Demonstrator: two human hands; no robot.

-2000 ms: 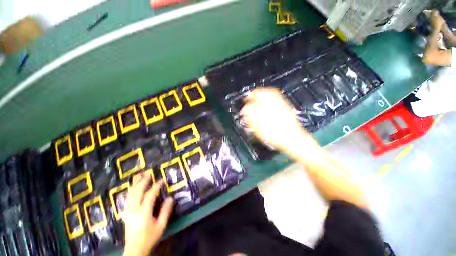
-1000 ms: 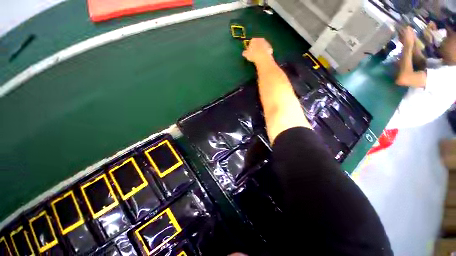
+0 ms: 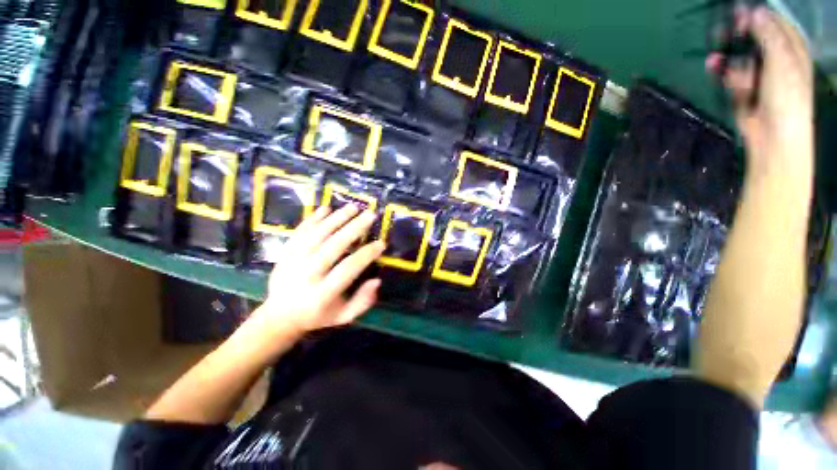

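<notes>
A black tray lies on the green bench with yellow rectangular frames in many pockets of its upper, middle and lower rows. My left hand rests palm down at the tray's lower row, its fingertips over a yellow frame. My right hand is at the upper right, blurred, with its fingers curled around dark thin objects, perhaps frames seen from their black side. A second black tray lies to the right, partly behind my right forearm, with no yellow outlines visible in it.
A stack of black trays stands at the left end of the bench. An open brown cardboard box is below the bench edge at the lower left. The green bench surface shows behind the trays.
The view has swung left and down over the filled tray. My right hand has left the yellow frames at the back and now holds dark items. My left hand is back in view.
</notes>
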